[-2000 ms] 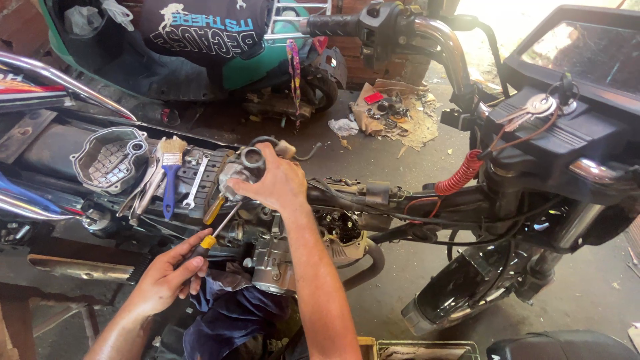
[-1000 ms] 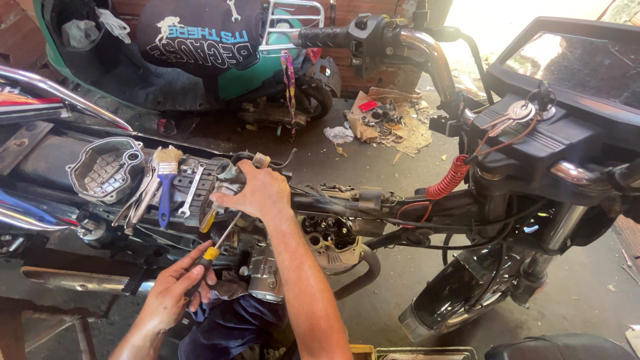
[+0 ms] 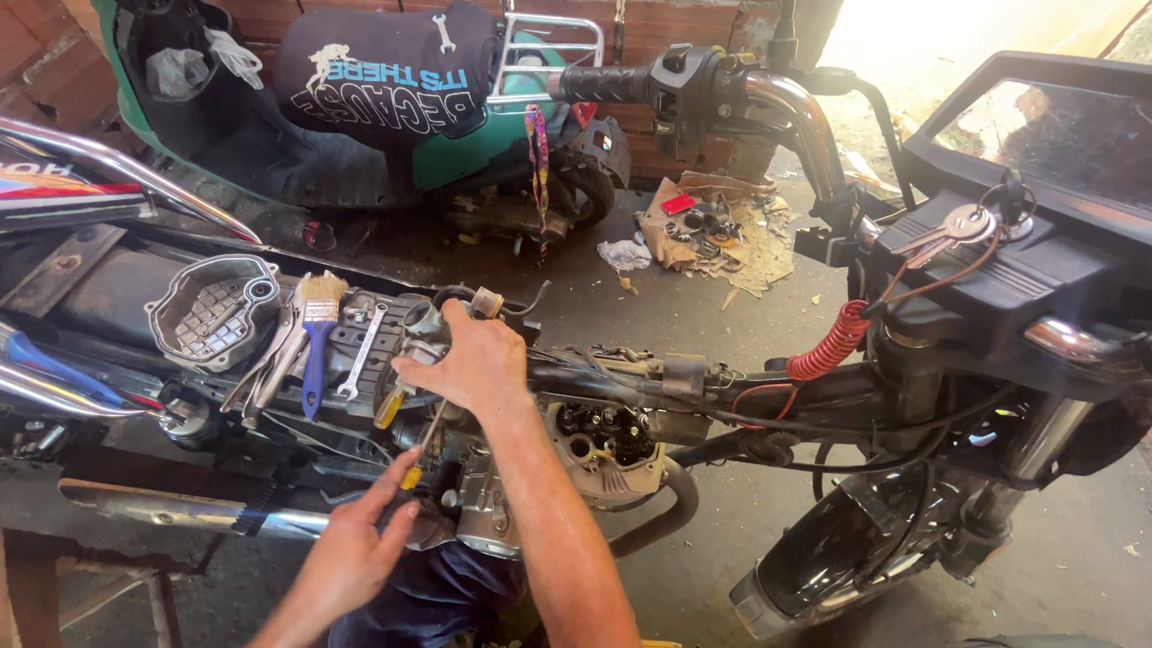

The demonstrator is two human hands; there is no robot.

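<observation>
My left hand grips a screwdriver with a yellow collar, its shaft pointing up toward a metal carburetor. Around that carburetor my right hand is closed, over the motorcycle frame. A yellow-handled tool lies just left of the shaft. Farther left on the frame rest a combination wrench, a paintbrush with a blue handle, pliers and a metal engine cover. The opened cylinder head is right of my right forearm. The screwdriver's tip is hard to make out.
A green scooter stands behind the motorcycle. Small metal parts lie on torn cardboard on the floor. At the right are the handlebar, keys, a coiled red cable and the front fender. A chrome exhaust runs at lower left.
The right hand's fingers have shifted on the carburetor, which was more upright in the hand two seconds ago. The left hand still holds the screwdriver, now with its shaft steeper.
</observation>
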